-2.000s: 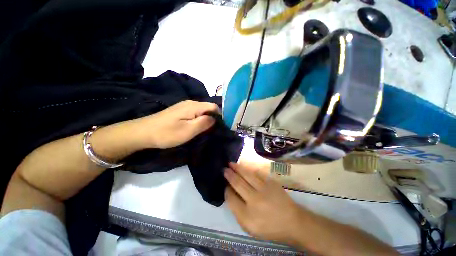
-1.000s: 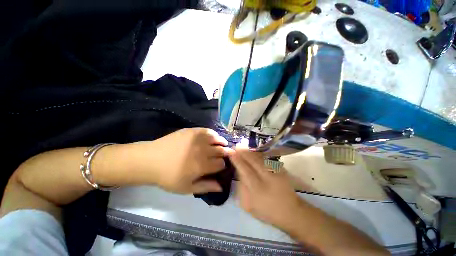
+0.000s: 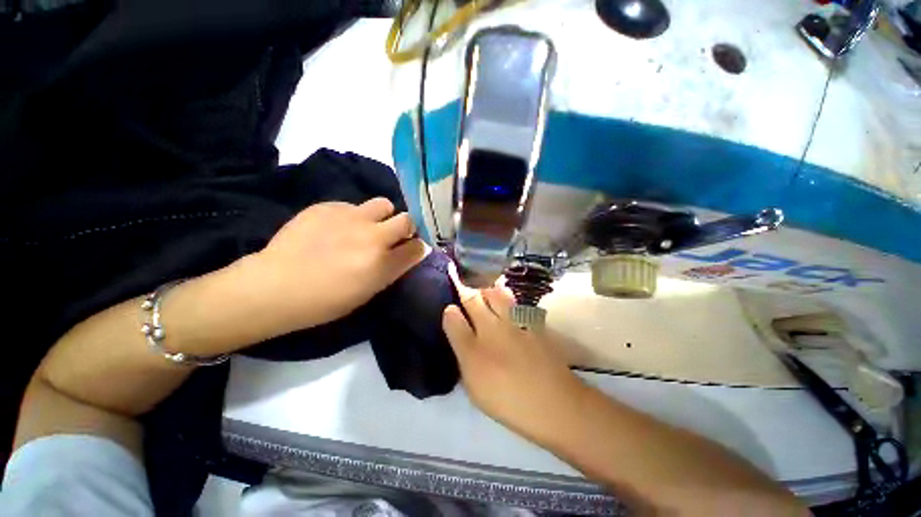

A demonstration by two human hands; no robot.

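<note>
A black garment (image 3: 131,192) spreads over the left side, with a faint dashed stitch line. Its narrow end (image 3: 416,328) lies on the machine bed beside the needle area. My left hand (image 3: 343,252) has its fingers curled on the cloth, left of the machine head. My right hand (image 3: 495,338) pinches the edge of the narrow end just below the head. The white sewing machine (image 3: 687,111) has a blue stripe. Its shiny metal guard (image 3: 502,141) hides the needle and presser foot.
Black scissors (image 3: 843,409) lie at the right of the bed, handles towards the front. A grey ruler strip (image 3: 404,477) runs along the white table's front edge. A yellow loop (image 3: 444,40) hangs over the top of the head.
My left hand has moved back and up from my right hand, uncovering the narrow end. The machine head appears further left in view.
</note>
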